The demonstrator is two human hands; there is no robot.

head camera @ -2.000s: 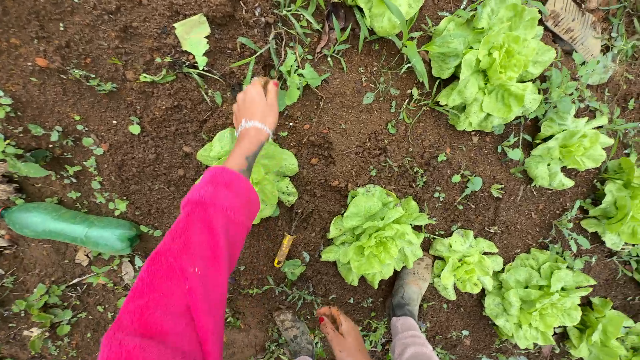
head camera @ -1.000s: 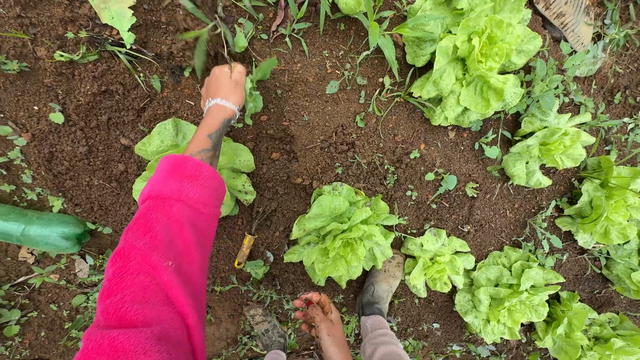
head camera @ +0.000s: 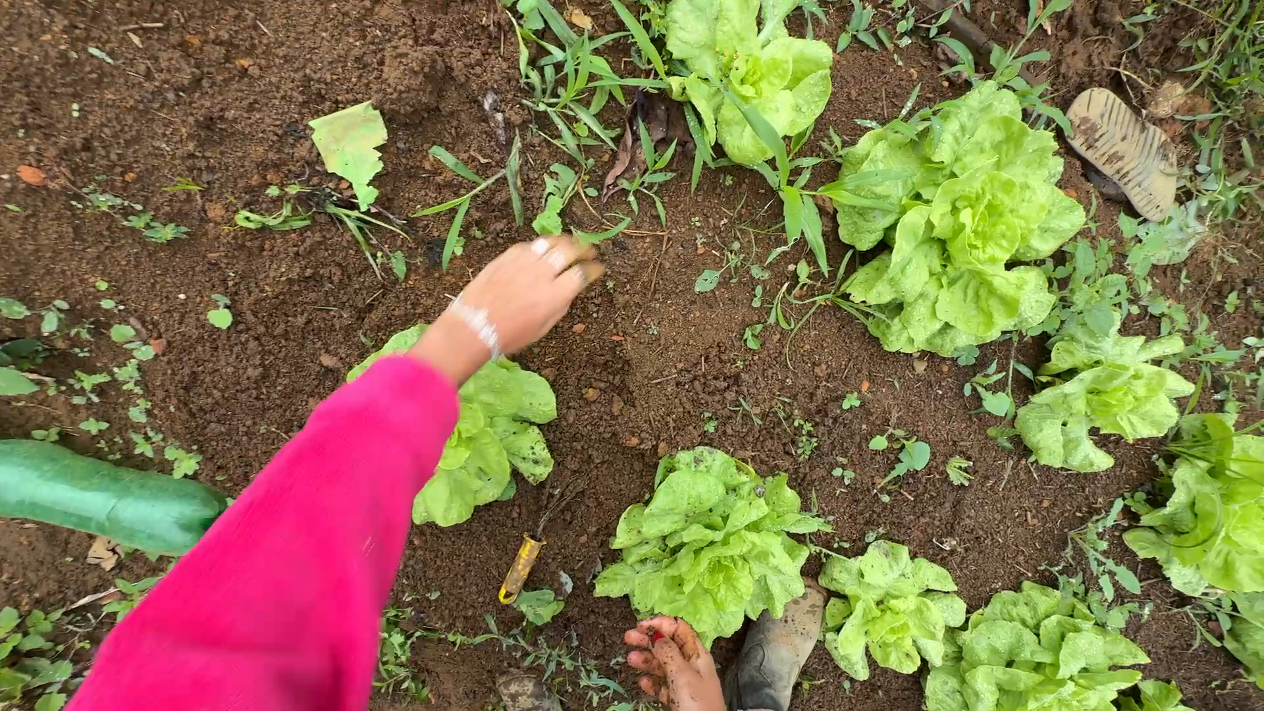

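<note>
My left hand [head camera: 523, 296], in a pink sleeve with a pale beaded bracelet, reaches over bare soil just above a lettuce [head camera: 484, 449]. Its fingers are curled and motion-blurred; whether anything small is between them cannot be told. Green grass weeds [head camera: 578, 89] stand above it. My right hand [head camera: 676, 667] is low in the view, palm partly up, fingers loosely bent, with soil on them and nothing visible held. It is beside another lettuce [head camera: 706, 543] and a muddy boot [head camera: 775, 647]. A small hand tool with a yellow handle [head camera: 521, 568] lies on the soil between the two lettuces.
A long green plastic bottle-like object [head camera: 109, 499] lies at the left. A torn pale-green leaf [head camera: 353, 148] rests near uprooted-looking grass [head camera: 346, 217]. More lettuces [head camera: 958, 217] grow at the right, and a muddy shoe sole [head camera: 1126, 153] shows at the upper right.
My left hand has moved right and down from the grass weeds near its fingertips. My right hand remains low beside the boot. The view has shifted somewhat.
</note>
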